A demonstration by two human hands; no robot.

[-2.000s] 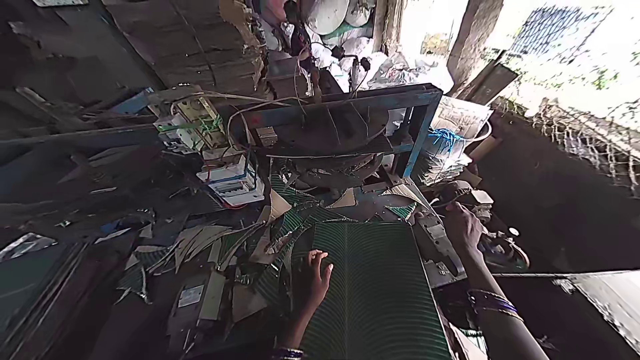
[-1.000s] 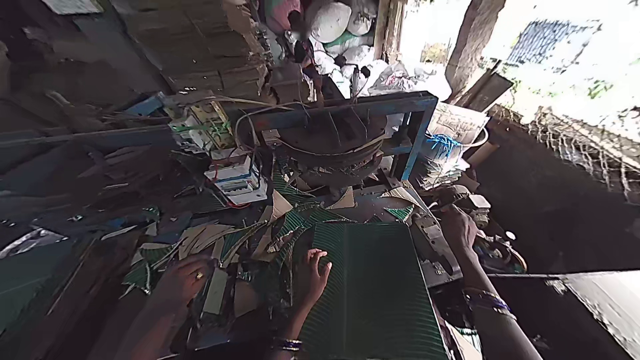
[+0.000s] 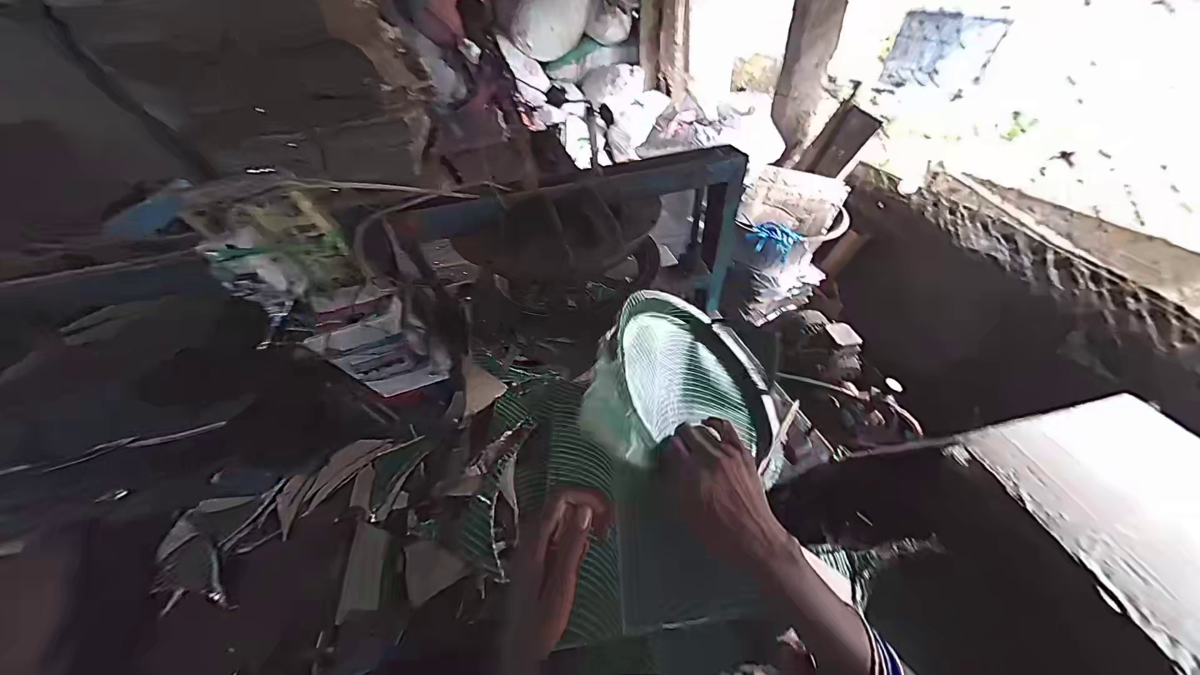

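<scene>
A round plate-like piece point(image 3: 680, 370) with fine green lines and a raised rim stands tilted near the middle. At its lower edge are the bent fingers of my right hand point(image 3: 717, 469), which seem to grip it. Below lies a green sheet point(image 3: 586, 609) with curved line patterns. On the sheet's left part rests my left hand point(image 3: 567, 530), blurred, with its thumb up; whether it pinches anything cannot be told. Cut strips and scraps point(image 3: 342, 478) of sheet and card lie left of my left hand.
A blue metal frame point(image 3: 727, 225) with a dark round part inside stands behind the plate. To its right is a white bucket point(image 3: 797, 202) with blue string. A stack of printed items point(image 3: 389, 352) sits at the left, and a pale slab point(image 3: 1106, 497) at the right.
The round piece now stands over the sheet, where the earlier frames show the sheet lying flat. My right hand has moved left from the sheet's right edge to this piece.
</scene>
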